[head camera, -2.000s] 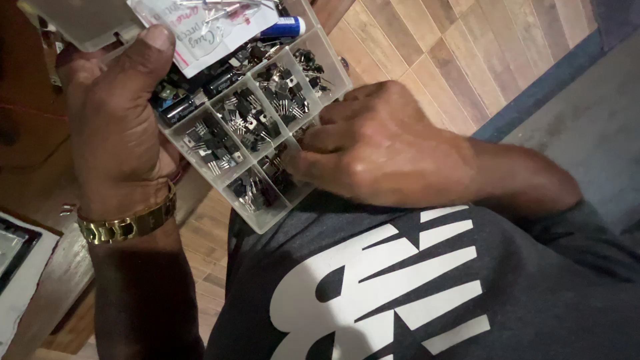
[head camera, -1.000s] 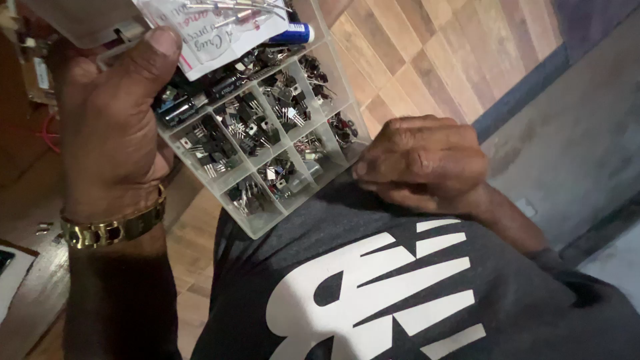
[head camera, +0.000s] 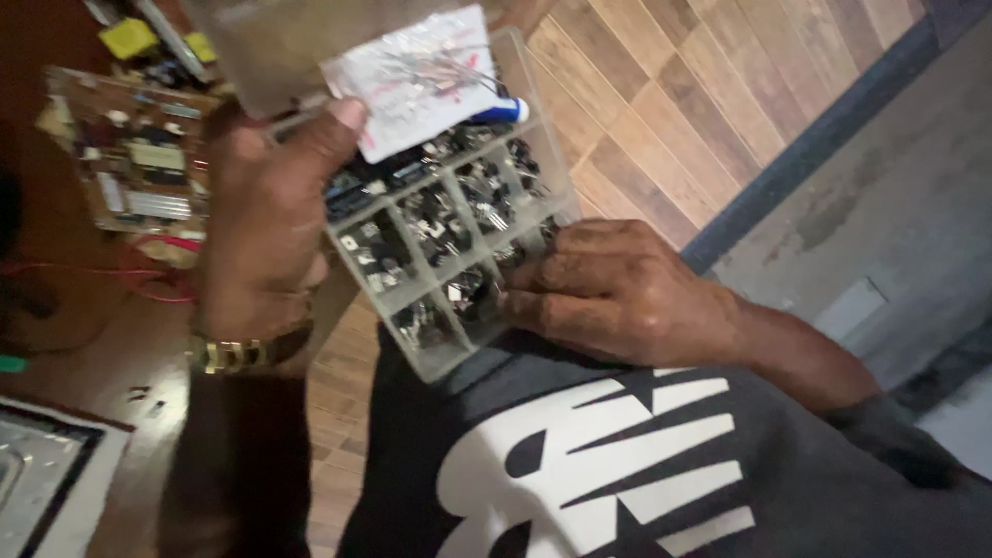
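Observation:
My left hand (head camera: 271, 194), with a gold-coloured watch band (head camera: 248, 353) at the wrist, grips the upper left side of a clear plastic compartment box (head camera: 438, 364). Its thumb presses on a white paper packet (head camera: 426, 85) that bears handwriting and has thin wire leads on it. Small electronic components with metal legs, transistors by their look, fill the compartments. A blue tube-like item with a white end (head camera: 504, 111) sticks out from under the packet. My right hand (head camera: 620, 291) reaches over the lower right compartments; its fingertips are hidden or blurred, so a held part cannot be made out.
On the brown table at the left lie a circuit board (head camera: 143, 155), a red wire (head camera: 159, 291) and small loose parts (head camera: 139, 394). A dark-edged panel (head camera: 58, 465) lies at the lower left. Wood-look floor tiles (head camera: 643, 101) and a wall (head camera: 845, 225) are on the right.
My right hand was over the compartments, drew back to the box's lower right edge, and is now over the compartments again. My left hand keeps its hold. The view has shifted.

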